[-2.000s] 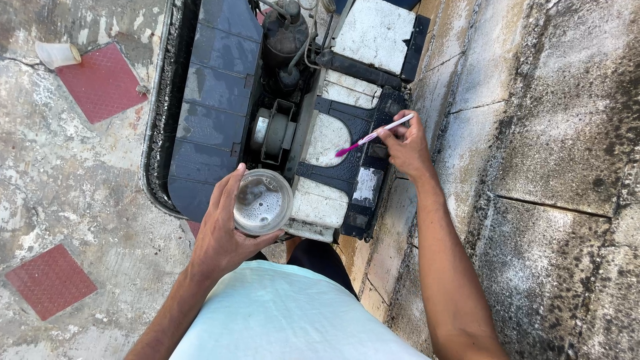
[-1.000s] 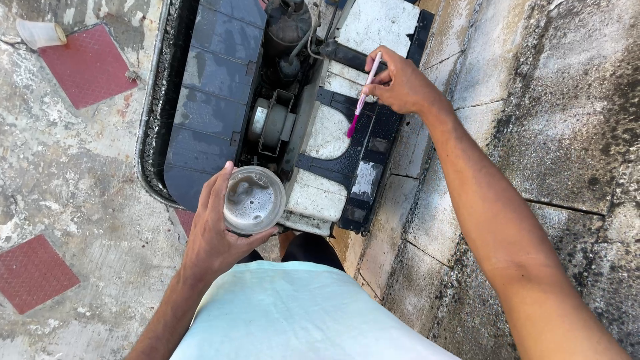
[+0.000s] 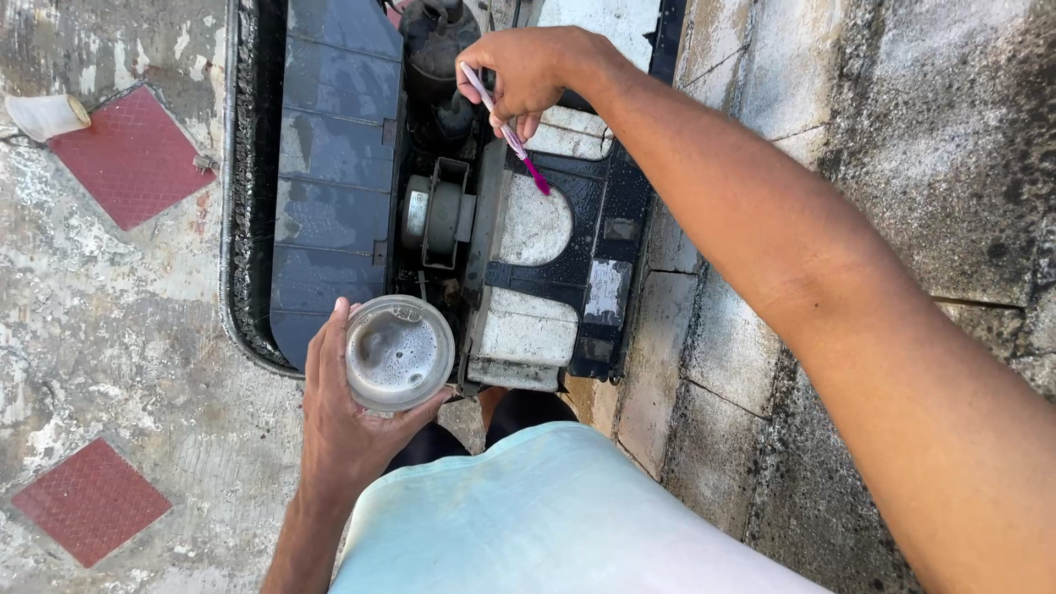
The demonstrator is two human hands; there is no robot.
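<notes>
My left hand (image 3: 342,396) grips a clear plastic container (image 3: 400,353) of foamy liquid at the machine's near edge. Higher up, my right hand (image 3: 528,78) holds a white-handled toothbrush (image 3: 505,124) with magenta bristles, its head over the speckled white rounded panel (image 3: 535,223). That panel sits in a wet black plastic frame (image 3: 590,194). Left of it is a dark round part in a metal bracket (image 3: 441,214), and beyond that a dark blue ribbed cover (image 3: 334,173). Whether the bristles touch the panel I cannot tell.
A stained concrete wall or ledge (image 3: 726,355) runs along the right. On the weathered floor at left are red tiles (image 3: 132,157) and a tipped white plastic cup (image 3: 48,117). A raised dark rim (image 3: 239,330) borders the machine's left side.
My right hand has moved up and left across the machine with the toothbrush, which now points down and right. My left hand still holds the container near the machine's near edge.
</notes>
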